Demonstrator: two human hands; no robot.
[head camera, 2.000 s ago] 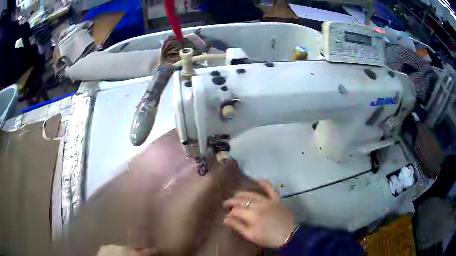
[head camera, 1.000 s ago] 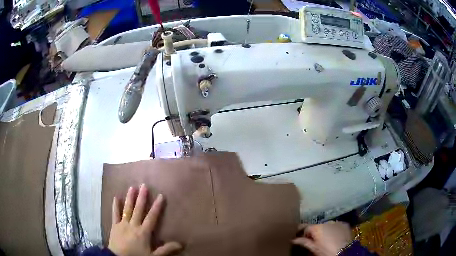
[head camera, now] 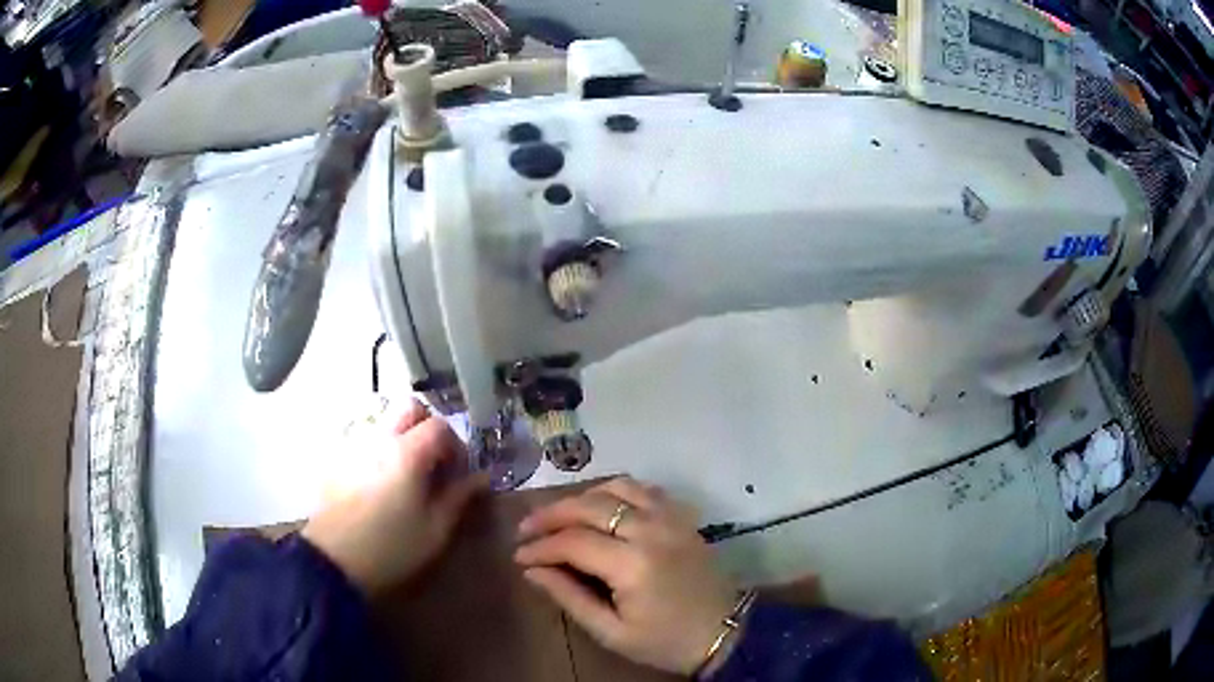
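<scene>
The brown garment panel point(head camera: 473, 620) lies on the white machine table, its top edge close below the presser foot point(head camera: 499, 453); a thin dark line runs down it. My left hand point(head camera: 413, 500) is at the left of the presser foot, thumb and fingers bunched together; whether they hold anything is hidden. My right hand point(head camera: 626, 566) rests on the panel right of the foot, fingers bent and slightly apart, thumb below them. The sleeves and hands cover much of the panel.
The white sewing machine arm point(head camera: 799, 200) spans the view. The plastic-wrapped lamp point(head camera: 293, 267) hangs left of the head. Silvery tape point(head camera: 120, 440) edges the table, with another brown piece point(head camera: 33, 480) at far left. White lumps lie in a side tray point(head camera: 1094, 469). An orange-yellow surface point(head camera: 1025, 626) is at lower right.
My left hand has moved from the panel's left part up beside the presser foot. My right hand has moved from the panel's right edge inward, near the foot. The view is closer.
</scene>
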